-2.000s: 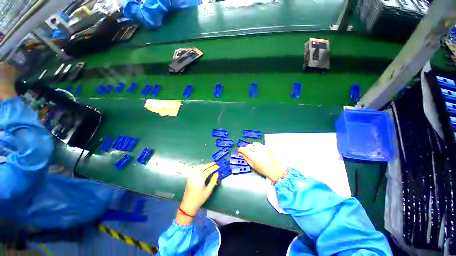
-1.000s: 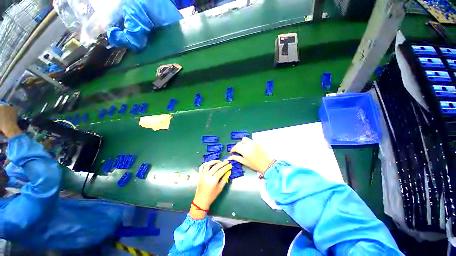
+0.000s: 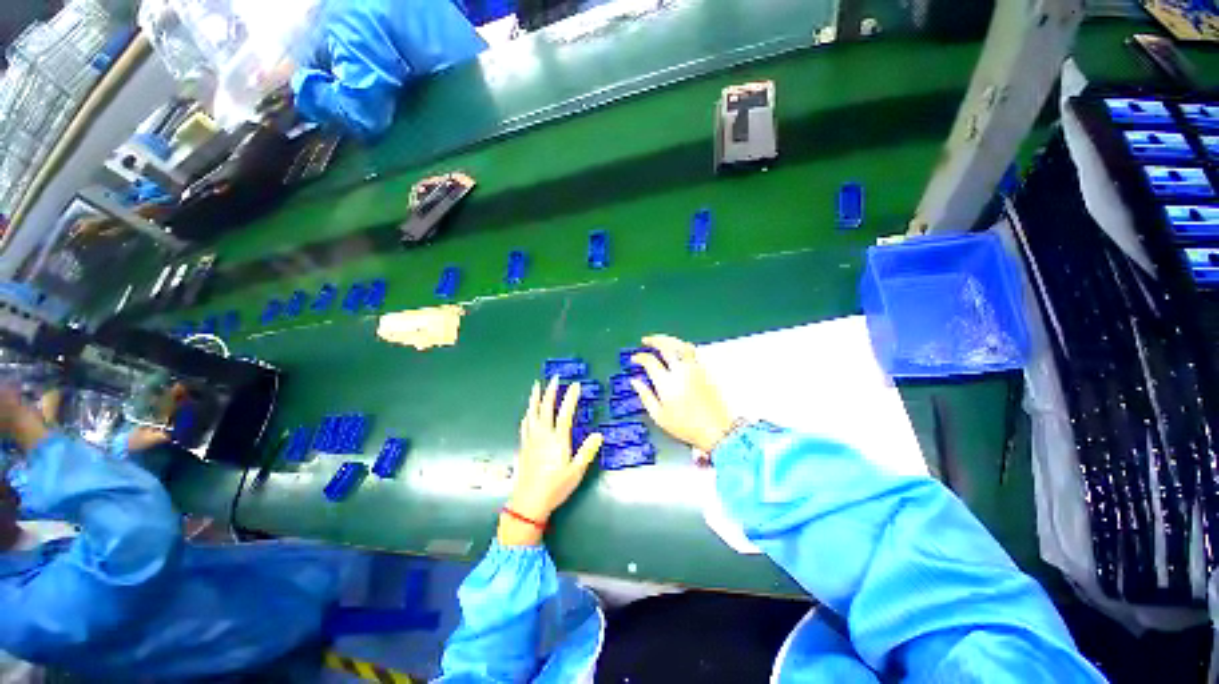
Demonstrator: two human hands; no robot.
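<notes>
Several small blue modules [image 3: 626, 446] lie in two short columns on the dark green bench [image 3: 401, 501], left of the white sheet [image 3: 829, 401]. My left hand [image 3: 544, 461] lies flat with fingers spread on the left column, covering part of it. My right hand [image 3: 682, 394] rests its fingertips on the upper right column, its palm over the sheet's left edge. Neither hand grips a module; the fingers touch them from above.
An open blue bin [image 3: 946, 307] stands by the white post [image 3: 996, 120]. Stacked black trays [image 3: 1116, 401] are at right. The green conveyor [image 3: 562, 201] carries spaced modules and grey-black devices. More modules [image 3: 342, 433] and a tan piece [image 3: 421, 326] lie left. Another worker's blue sleeve [image 3: 100, 494] is at left.
My left hand has opened and spread over the left column. The modules between my hands now form tidier columns. The conveyor's items have shifted slightly left in view.
</notes>
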